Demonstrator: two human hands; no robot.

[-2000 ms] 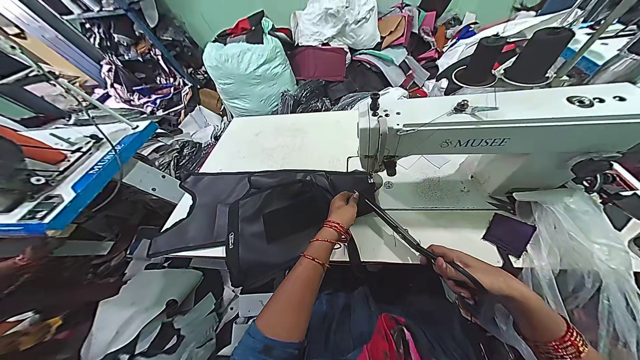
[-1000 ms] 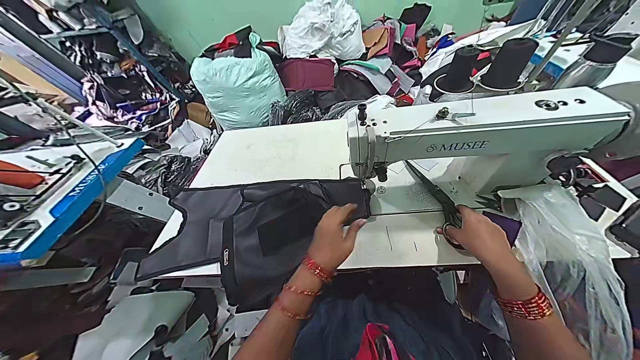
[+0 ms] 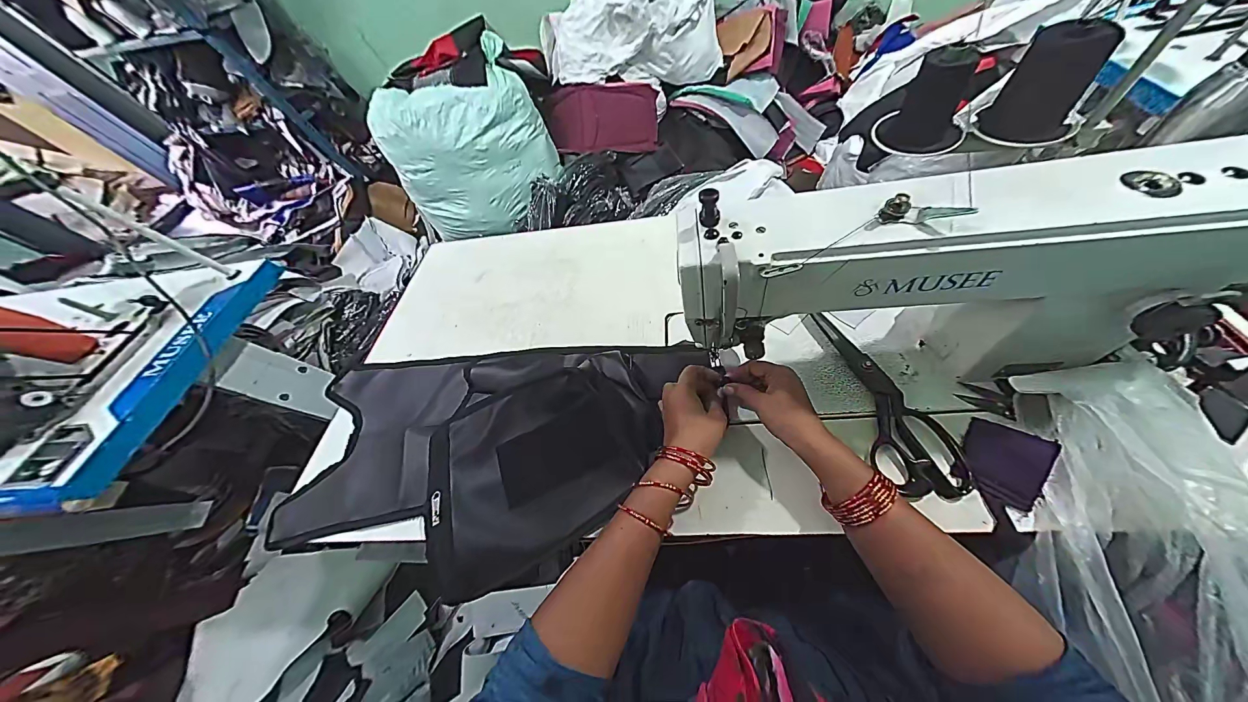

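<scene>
Black fabric with bound edges [image 3: 390, 419] lies across the white table of the sewing machine [image 3: 936, 253], its right end at the presser foot. Just in front of the needle, my left hand [image 3: 695, 405] pinches the dark edge of the fabric. My right hand [image 3: 775, 400] meets it there, thumb and fingers closed on a small dark part of the same edge; the fingertips hide exactly what is pinched. A pair of black-handled fabric shears [image 3: 887, 400] rests on the machine bed to the right of my right hand, blades pointing toward the machine head.
A dark purple fabric piece [image 3: 1010, 462] and clear plastic sheeting [image 3: 1150, 487] are at the right. Black thread cones [image 3: 1048, 83] stand behind the machine. A stuffed pale green bag [image 3: 463, 146] and fabric scraps lie beyond the table. Another blue-and-white machine [image 3: 146, 390] is at left.
The shears, held in my right hand in both earlier frames, now lie on the machine bed. My right hand has moved left to the needle area, and my left hand has come up to the fabric's edge.
</scene>
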